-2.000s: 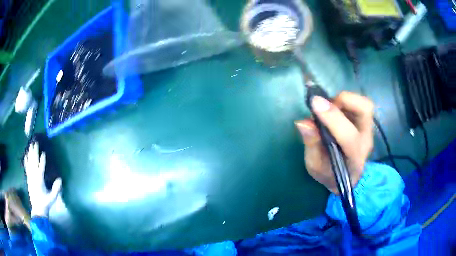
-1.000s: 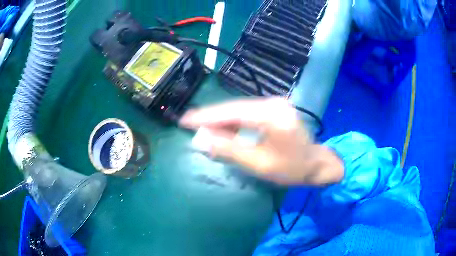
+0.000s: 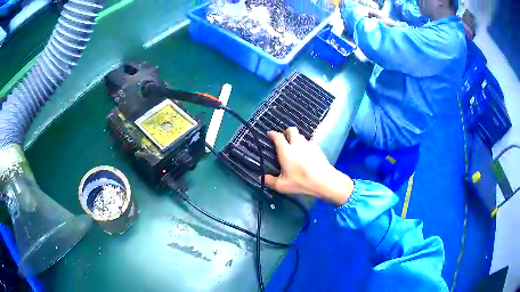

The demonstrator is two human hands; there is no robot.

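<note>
My bare right hand (image 3: 302, 168) is at the near end of a stack of long black ribbed housings (image 3: 293, 111), on the right of the station. Its thumb and fingers close around the ends of some black bars; how many cannot be told. The soldering iron (image 3: 185, 97), black with a red-orange part, rests at the holder of the dark station. A yellow sponge (image 3: 166, 125) sits on the station. My left hand is not in view.
A tan ring pot (image 3: 106, 199) with silvery scraps stands at left, beside a clear funnel (image 3: 51, 228) on grey hose. Black cables (image 3: 259, 239) cross the bench. A blue bin (image 3: 256, 48) of small parts is at the back. Another person (image 3: 407, 63) in blue works at upper right.
The view has swung toward the station and housings. My right hand held the iron two seconds ago, was empty one second ago, and is now on the black housings. My left hand stays unseen.
</note>
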